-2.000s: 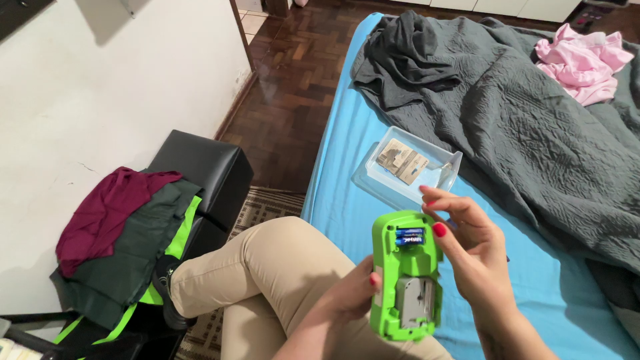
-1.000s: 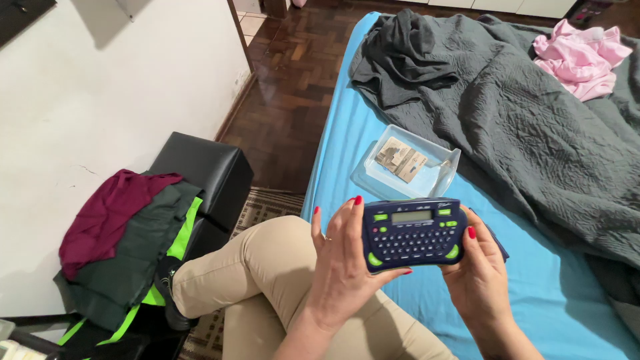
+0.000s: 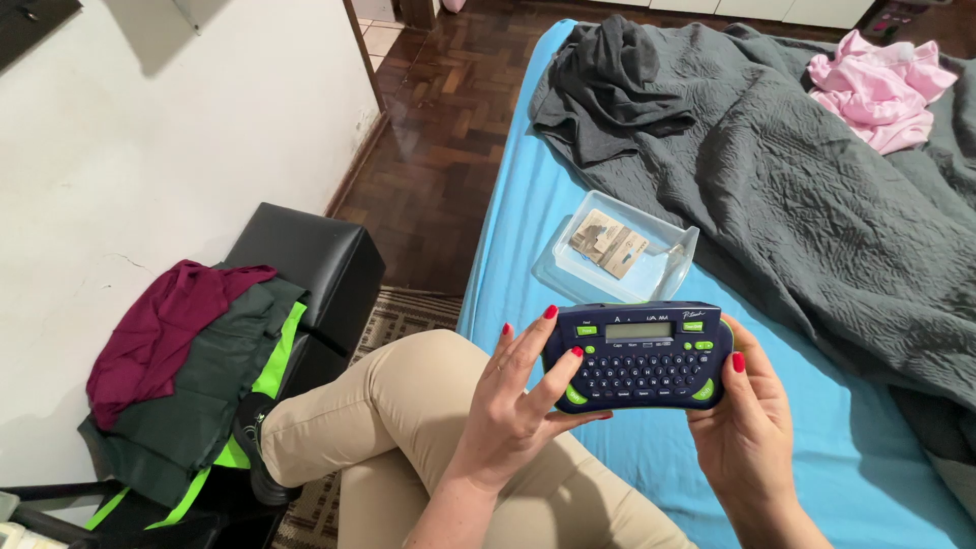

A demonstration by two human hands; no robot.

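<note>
A dark blue and green P-touch label maker (image 3: 639, 366) is held face up above my lap and the bed's edge, its keyboard and small blank-looking display toward me. My right hand (image 3: 747, 412) grips its right end, thumb on the front face. My left hand (image 3: 518, 396) supports the lower left side, with the index fingertip at the upper left keys. Just beyond the device, a clear plastic box (image 3: 568, 263) lies on the blue sheet, holding a cardboard battery package (image 3: 609, 242). The label maker's back is hidden.
A grey quilt (image 3: 793, 152), dark cloth (image 3: 610, 84) and pink cloth (image 3: 877, 88) lie on the bed (image 3: 518, 183). To the left, maroon (image 3: 171, 328) and dark green clothes (image 3: 183, 396) rest on a black padded bench (image 3: 297, 252) by the wall. My crossed legs are below.
Two seconds ago the green back faced me with its battery compartment exposed; the label maker is now turned keyboard side up. Since one second ago, my left index finger has moved onto the upper left keys.
</note>
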